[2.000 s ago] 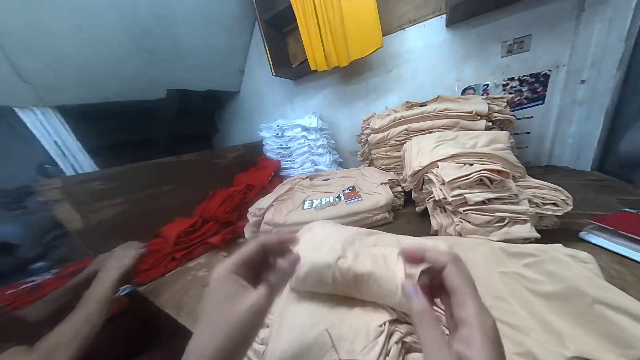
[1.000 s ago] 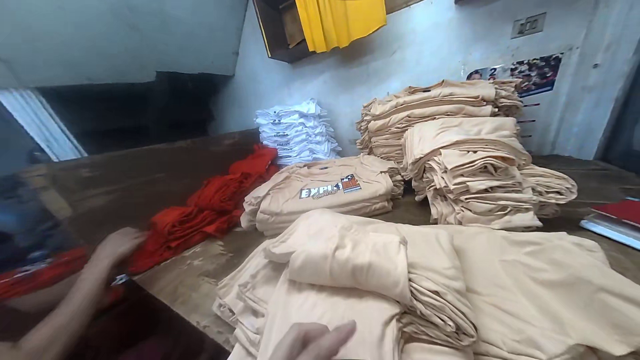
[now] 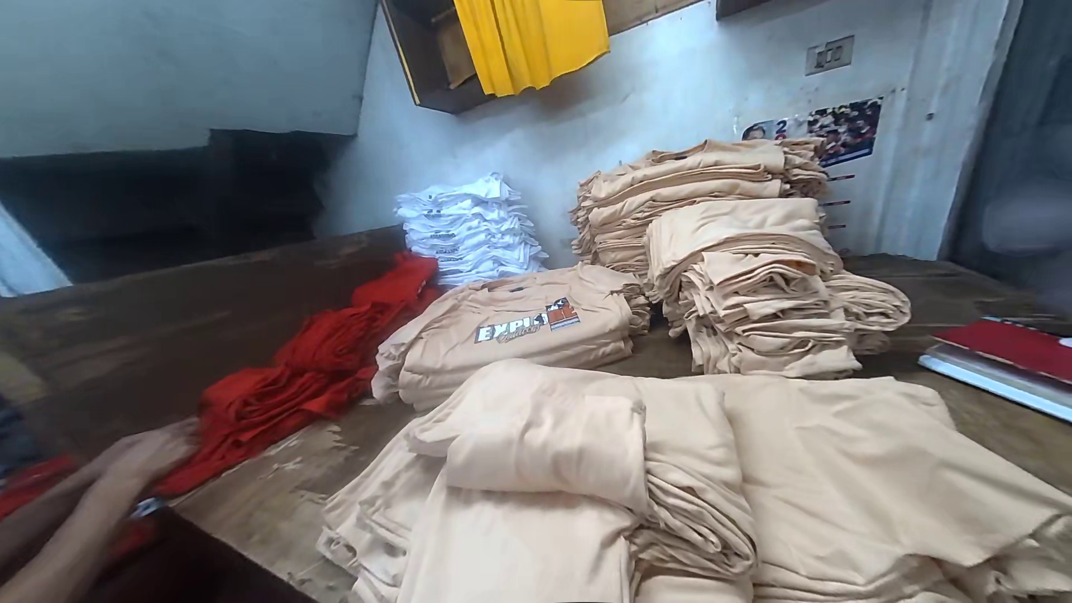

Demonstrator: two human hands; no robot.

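Note:
Neither of my hands shows in the head view at this moment. Nearest to me, a folded beige cloth bundle rests on a pile of beige fabric. Wide beige cloth pieces lie spread to its right. Behind, a stack of beige printed T-shirts lies flat, with lettering and a picture on the top one. Tall stacks of folded beige garments stand at the back right. A stack of white folded garments is against the wall.
At the left, another person's hands are at red garments along a wooden board. Red and white books or folders lie on the wooden table at the right. A yellow cloth hangs from a wall shelf.
Two seconds ago both my hands were at the folded beige bundle; one second ago one hand showed at the bottom edge. Now both are out of view, and the bundle lies on the pile.

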